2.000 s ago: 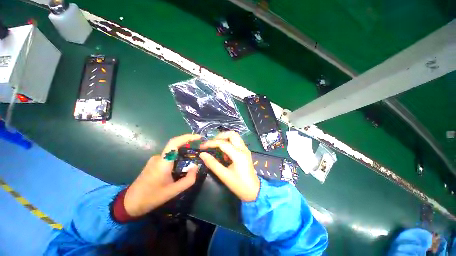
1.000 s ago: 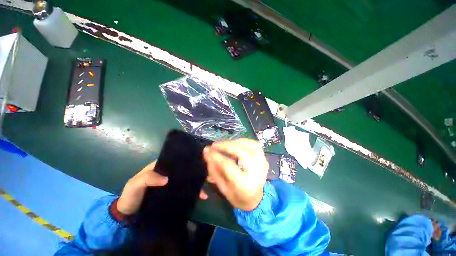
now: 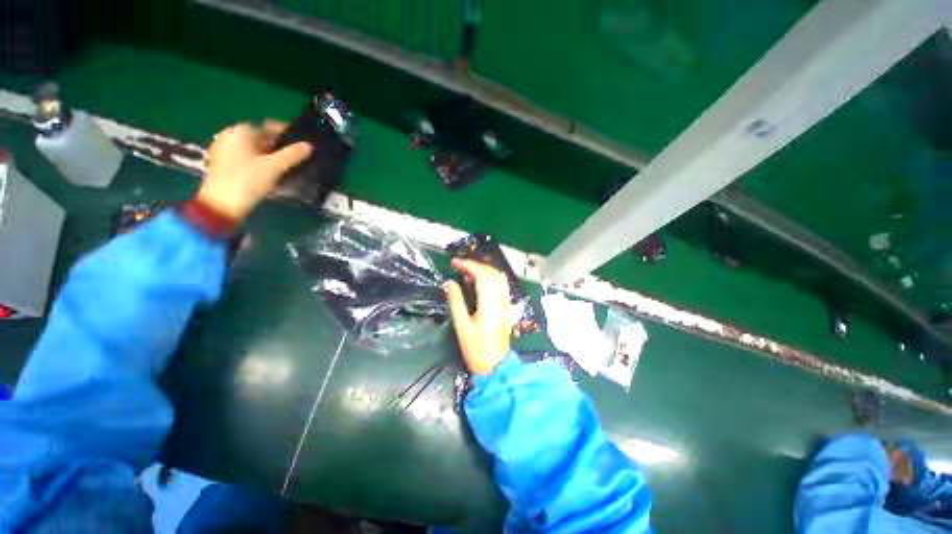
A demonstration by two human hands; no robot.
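My left hand (image 3: 242, 172) is stretched out over the white rail and holds a dark phone unit (image 3: 318, 146) at the conveyor's near edge. My right hand (image 3: 482, 318) reaches over another phone unit (image 3: 480, 250) beside the rail; the hand covers much of that unit, and its grip is unclear. A clear shiny bag with dark contents (image 3: 376, 287) lies between the hands. Dark tweezers (image 3: 420, 386) lie on the bench below the bag. One more unit is partly hidden by my right wrist, another by my left sleeve.
A white bottle (image 3: 78, 151) and a white box (image 3: 26, 245) stand at left. A white post (image 3: 731, 141) rises from the chipped rail (image 3: 699, 325). White paper (image 3: 574, 329) and a small clear bag (image 3: 624, 349) lie near it. Another person's blue sleeve (image 3: 843, 485) shows at lower right.
My left hand has moved the phone unit from in front of me up over the rail to the conveyor. My right hand has left that unit and moved onto the unit by the rail.
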